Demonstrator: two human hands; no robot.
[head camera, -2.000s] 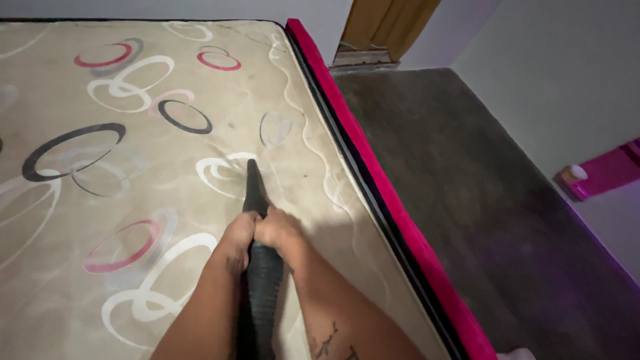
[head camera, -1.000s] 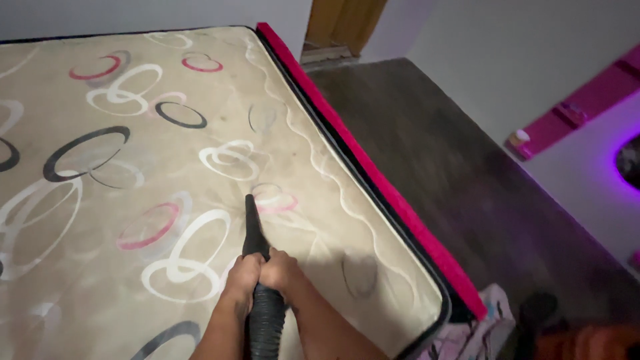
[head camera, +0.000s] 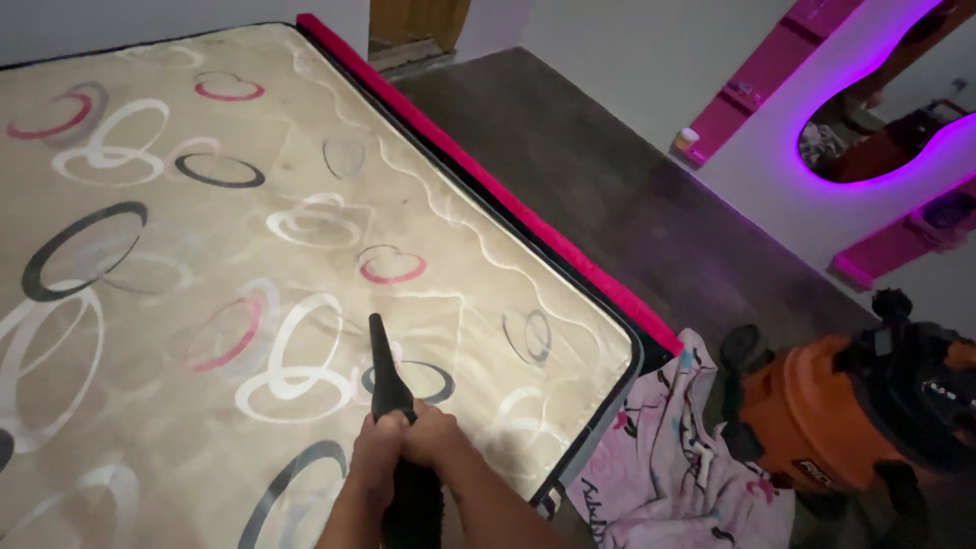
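Both my hands grip a black vacuum crevice nozzle (head camera: 387, 366) near its wide end, just above the hose. My left hand (head camera: 381, 446) wraps it from the left and my right hand (head camera: 438, 436) from the right, the two touching. The nozzle's narrow tip rests on or just above a beige mattress (head camera: 427, 320) printed with white, black and pink rings. Below my hands the dark ribbed hose (head camera: 414, 503) runs down between my forearms and out of view.
An orange and black shop vacuum (head camera: 812, 412) stands on the dark floor (head camera: 610, 198) at the right. Beside the mattress corner lies a crumpled pink printed cloth (head camera: 663, 465). A bright pink bed rail (head camera: 496, 187) edges the mattress. Pink shelves (head camera: 732, 107) and a purple-lit mirror (head camera: 869, 130) are on the wall.
Both hands have moved the nozzle across the mattress toward its near end, still gripping it. The view has shifted, and the vacuum and more of the cloth now show at the right.
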